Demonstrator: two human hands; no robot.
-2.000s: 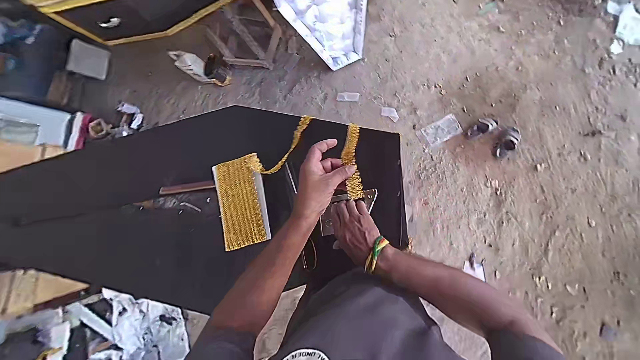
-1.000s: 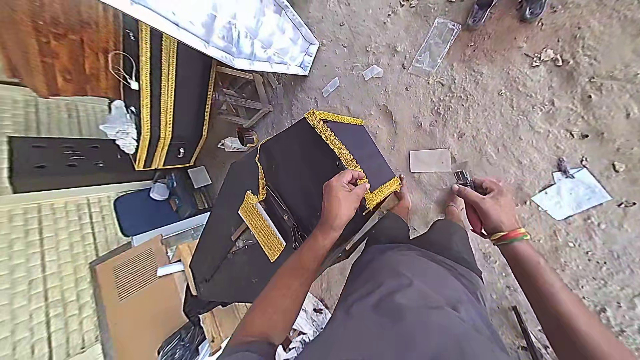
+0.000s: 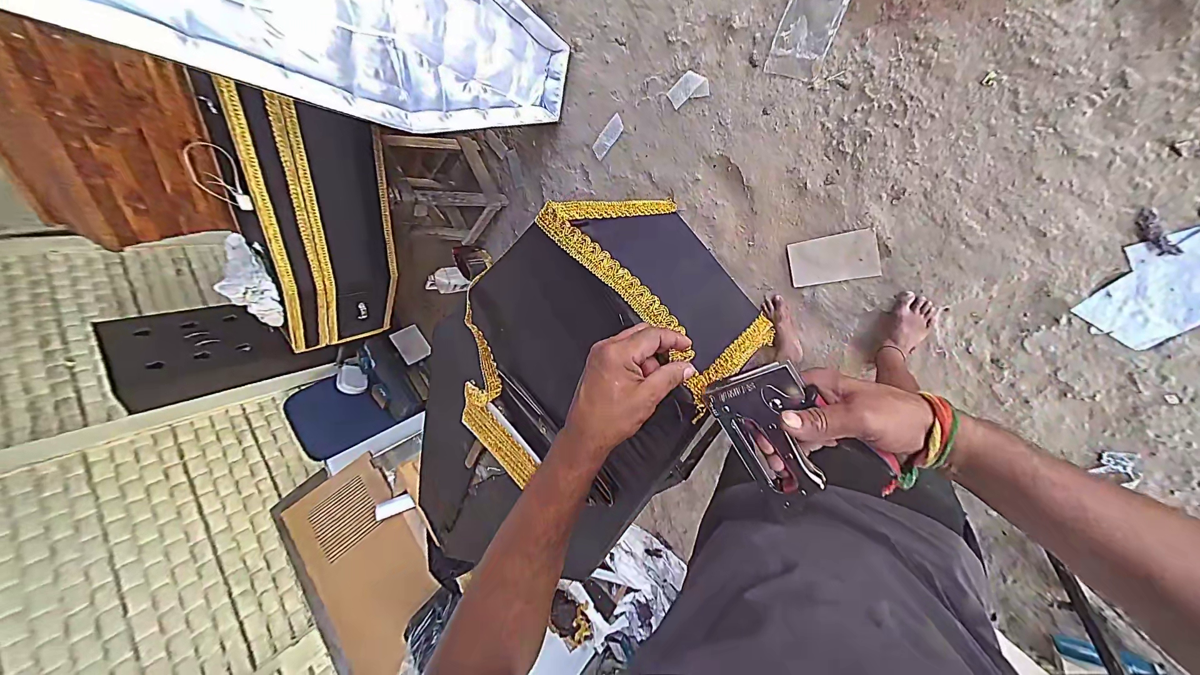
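Observation:
My left hand pinches the end of a gold braided trim between thumb and fingertips, near a corner of a black cloth-covered box with angled ends. The trim runs along the box's edge and bends across its far end. Another length of gold trim lies along the near end, close to the corner. My right hand grips a metal staple gun, its nose by that corner. A flat card wound with gold trim lies left of the box, joined to a trailing strand.
A white-lined open coffin lies at the upper left, near a black coffin with gold bands. A wooden trestle stands beside them. Cardboard lies lower left. A tile-like rectangle and plastic scraps lie on the dirt ground by my bare feet.
My right hand, earlier flat on the black surface, held the staple gun out to the right a second ago and has since brought it to the trim's corner. The view has turned strongly.

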